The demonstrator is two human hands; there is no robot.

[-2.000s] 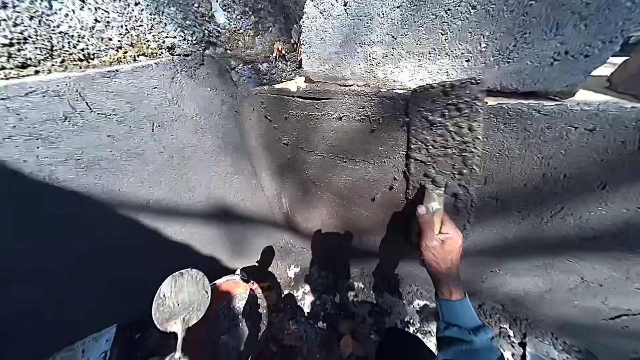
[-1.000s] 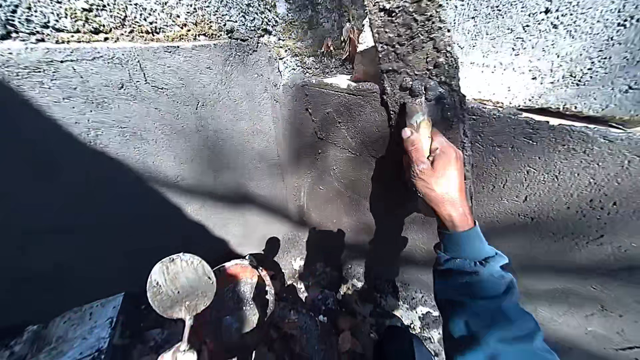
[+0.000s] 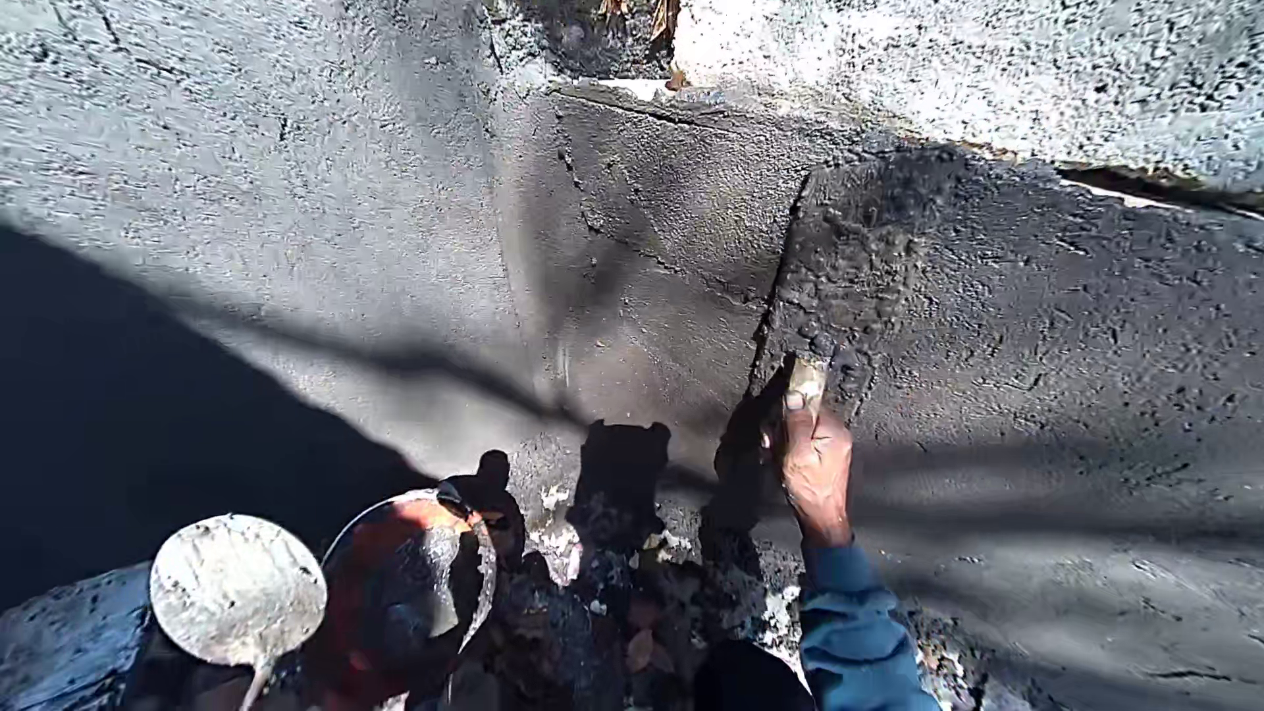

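Observation:
My right hand (image 3: 818, 464), in a blue sleeve, grips the light handle (image 3: 806, 383) of a plastering trowel at right of centre. Its long blade (image 3: 849, 257) looks caked with dark wet mortar and lies up against the plastered wall (image 3: 652, 257). Whether the whole blade touches the wall cannot be told. At the lower left a round, flat metal tool (image 3: 237, 590), smeared with mortar, shows with its thin handle pointing down to the frame edge. My left hand is out of view.
An orange-red bucket (image 3: 351, 592) with a mortar-smeared rim stands beside the round tool. Rough pale stone blocks (image 3: 987, 69) rest along the wall's top, with a dark gap beneath at right. Rubble and dry leaves (image 3: 640, 647) cover the ground. Shadows fall across the wall.
My right hand and the trowel went up over the wall's top edge a second ago and are now lower, on the wall face. The view has shifted closer.

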